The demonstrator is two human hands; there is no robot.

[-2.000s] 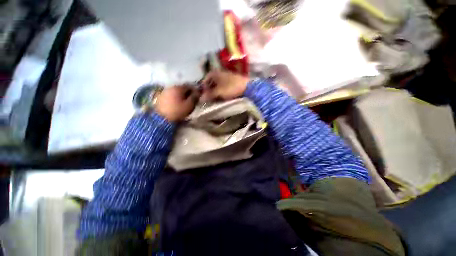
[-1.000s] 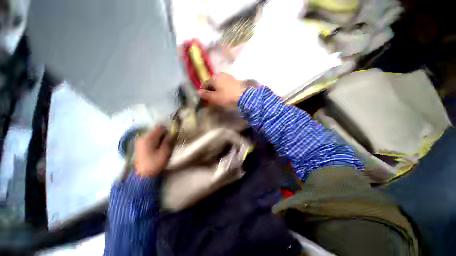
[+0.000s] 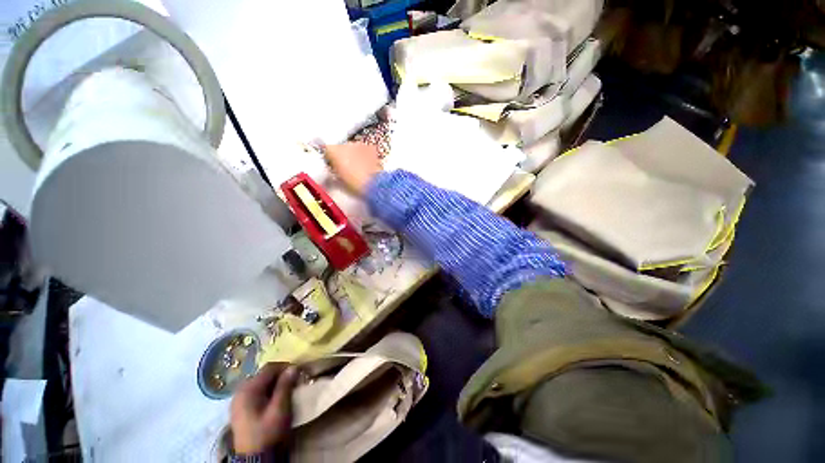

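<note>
My left hand (image 3: 263,412) is shut on the rim of a beige bag (image 3: 357,404) with a yellow edge, low at the table's front edge. My right hand (image 3: 355,166) reaches far forward, beyond the red holder (image 3: 324,220), beside the speckled bulk hardware (image 3: 374,136); its fingertips are unclear against the glare, so I cannot tell whether it holds anything. The machine head (image 3: 154,212) with its ring handwheel (image 3: 213,90) stands at left. The setting point (image 3: 309,312) is beside a yellow base, with no bag under it.
A round parts dish (image 3: 228,363) with gold bits sits on the table left of the setting point. White paper (image 3: 452,154) lies right of the hardware. Bags are stacked behind it (image 3: 507,63), and more bags (image 3: 642,194) lie at right beyond the table edge.
The view has shifted. My right hand has moved from near the red holder forward to the hardware. My left hand and the bag are now lower, away from the setting point.
</note>
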